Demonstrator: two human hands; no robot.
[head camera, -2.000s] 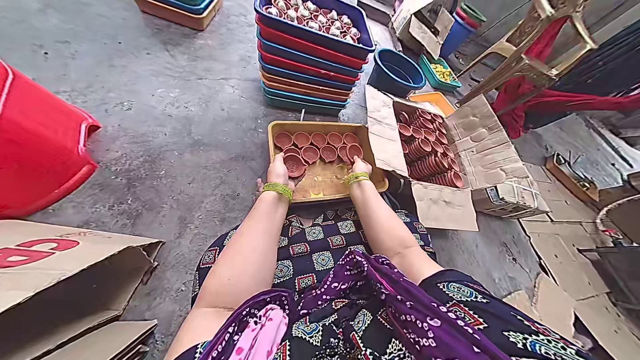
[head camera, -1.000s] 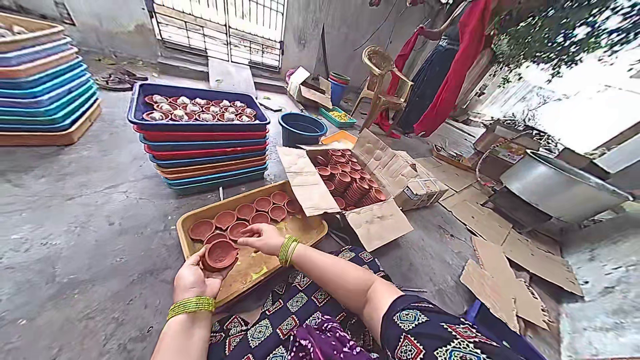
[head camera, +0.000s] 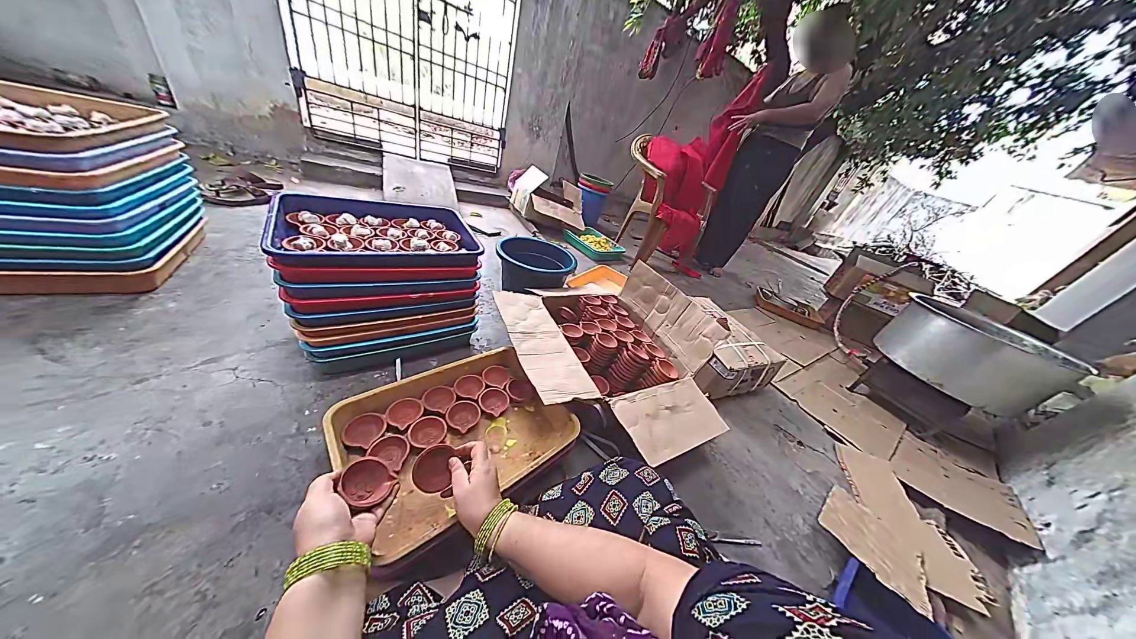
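A yellow plastic tray lies before me, with rows of small red clay cups at its far side. My left hand holds a clay cup over the tray's near left corner; whether others are nested beneath it I cannot tell. My right hand grips another clay cup by its right side, just right of the left hand's cup. Green bangles circle both wrists. To the right of the tray, an open cardboard box holds stacked clay cups.
Stacked trays, the top one bearing filled cups, stand beyond the tray; another stack is far left. A blue tub stands behind the box. A person stands by a chair with red cloth. A large metal pot is at right.
My right hand has moved away from the left hand's cup and now holds a separate cup. A person shows by the chair. The view has swung and tilted upward.
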